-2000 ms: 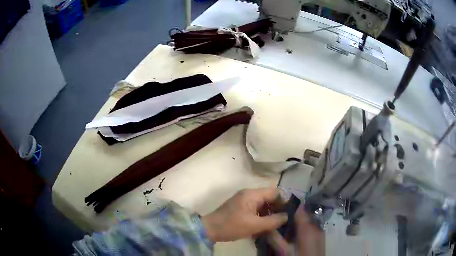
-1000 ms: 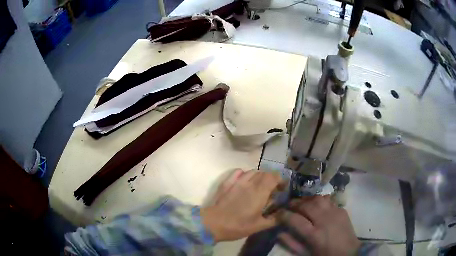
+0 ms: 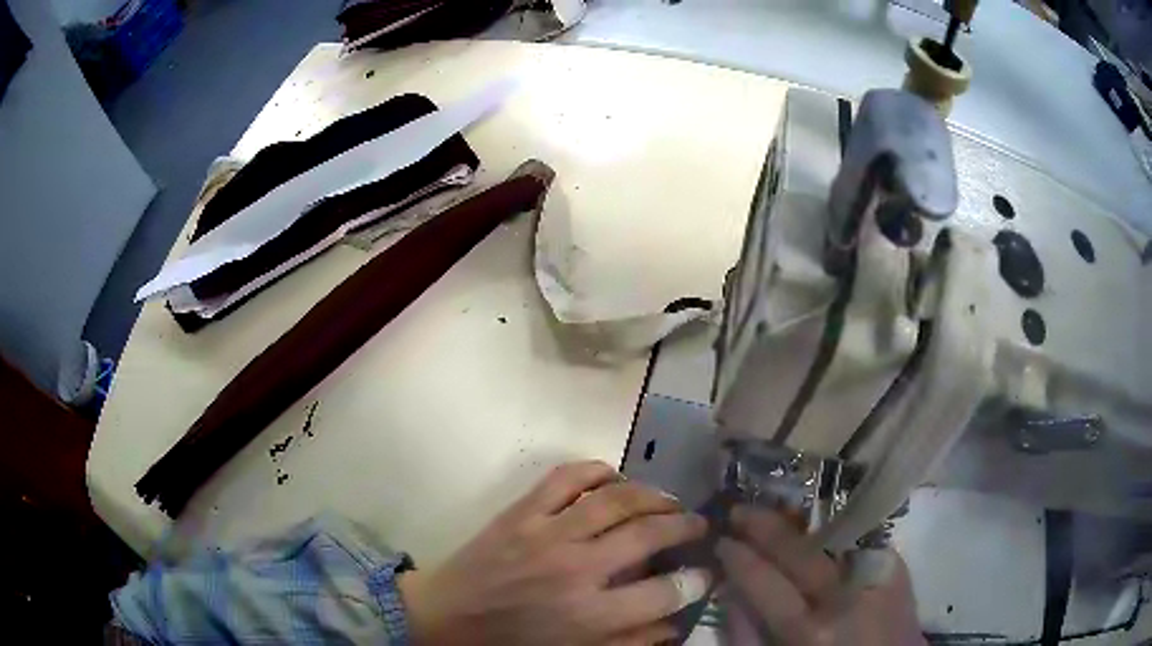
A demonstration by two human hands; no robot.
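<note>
A dark strip (image 3: 689, 555) lies under and between my hands at the needle area of the off-white sewing machine (image 3: 809, 316). My left hand (image 3: 569, 562) lies on the bed with its fingertips on the strip. My right hand (image 3: 809, 587) is beside it, blurred, with its fingers on the strip close to the presser area. The needle and presser foot are mostly hidden by my fingers and the machine head. Maroon cut pieces (image 3: 341, 328) lie in a long pile to the left.
A white strip (image 3: 316, 183) lies across a stack of black pieces (image 3: 322, 149) at far left. A crumpled pale scrap (image 3: 588, 331) runs towards the machine. A tied maroon bundle (image 3: 423, 20) is at the far edge. A dark band (image 3: 1057, 574) shows at right.
The view has moved closer to the machine. Both hands have brought the dark strip from in front of the machine to the needle area, where they now lie flatter.
</note>
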